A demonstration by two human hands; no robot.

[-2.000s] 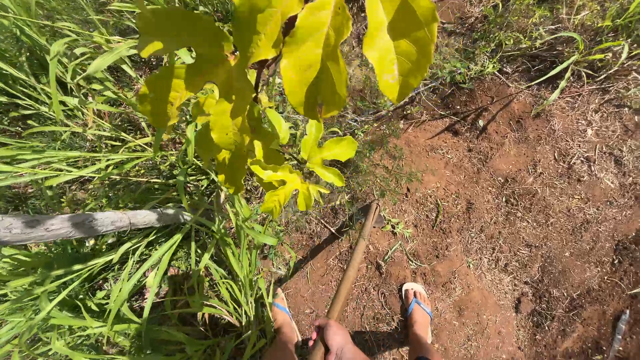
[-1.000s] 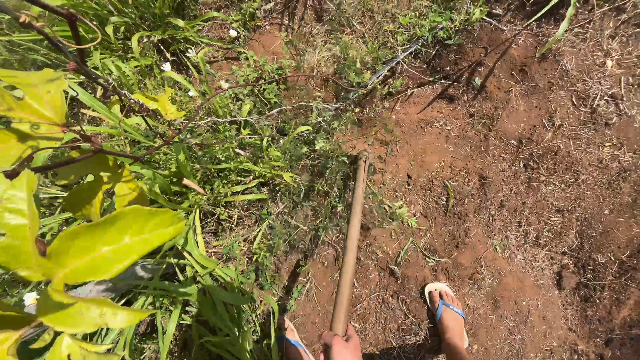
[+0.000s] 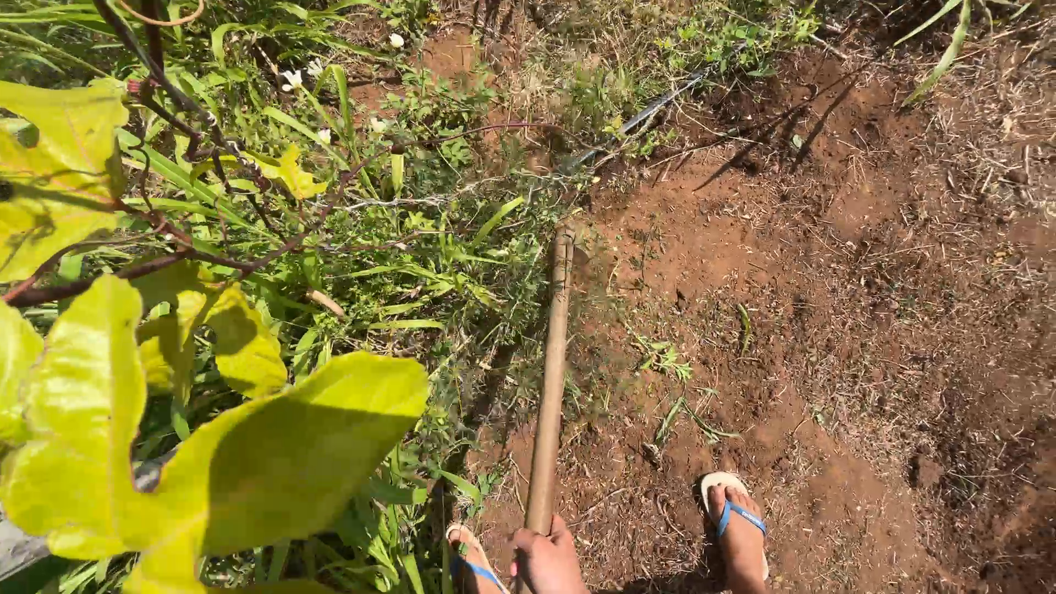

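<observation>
My right hand [image 3: 549, 557], at the bottom centre, is closed around a long wooden tool handle [image 3: 551, 388]. The handle runs up and slightly right to the edge between green weeds [image 3: 462, 272] and bare reddish soil [image 3: 693, 239]. Its far end lies low among small plants; the tool's head cannot be made out clearly there. My left hand is out of view.
Large yellow-green lobed leaves [image 3: 305, 445] on dark reddish branches [image 3: 214, 260] fill the left foreground. My feet, in sandals with blue straps [image 3: 740, 516], stand on both sides of the handle's line. A thin dark pipe-like thing [image 3: 652, 111] lies in the weeds at upper centre.
The view has shifted, and the leafy branch now stands at the left instead of the top centre. My right hand stays on the handle throughout.
</observation>
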